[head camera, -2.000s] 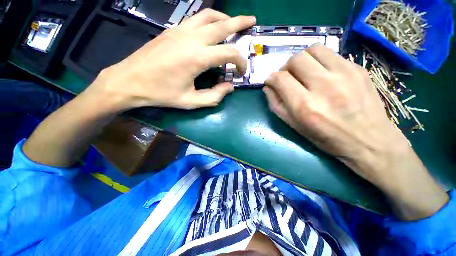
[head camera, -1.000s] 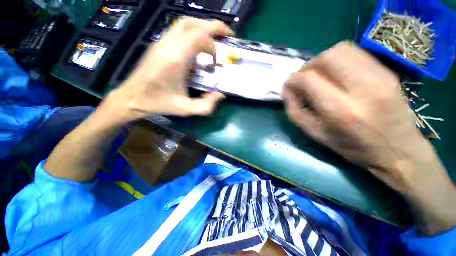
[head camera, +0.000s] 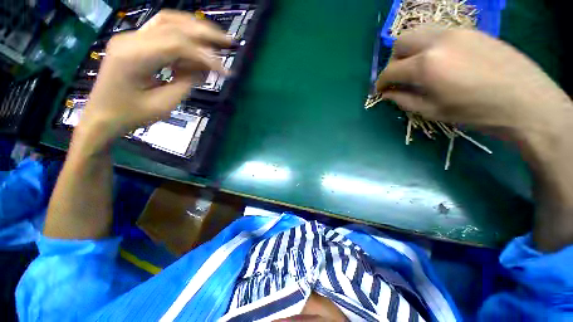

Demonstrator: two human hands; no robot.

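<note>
My left hand [head camera: 147,72] is over the black phone tray [head camera: 217,135] at the left, fingers apart and curved, with nothing seen in it. A phone mid-frame [head camera: 173,131] with silver-white metal lies in the tray pocket below and beside the palm. My right hand [head camera: 458,78] is at the blue parts bin [head camera: 490,19], slightly blurred, thumb and fingertips together at the loose tan strips [head camera: 449,135]. Strip ends show right at the fingertips; I cannot tell whether they are pinched or lie on the mat. The hand hides part of the heap and bin.
More phone mid-frames [head camera: 235,25] sit in tray pockets behind and left of my left hand. The green bench mat [head camera: 301,94] lies between tray and bin. A brown box [head camera: 173,220] is below the bench edge. Another person's blue sleeve [head camera: 25,188] shows at the far left.
The phone mid-frame between my hands has left the middle of the mat. My left hand is now over the tray; my right hand has reached the strips. The camera view has shifted.
</note>
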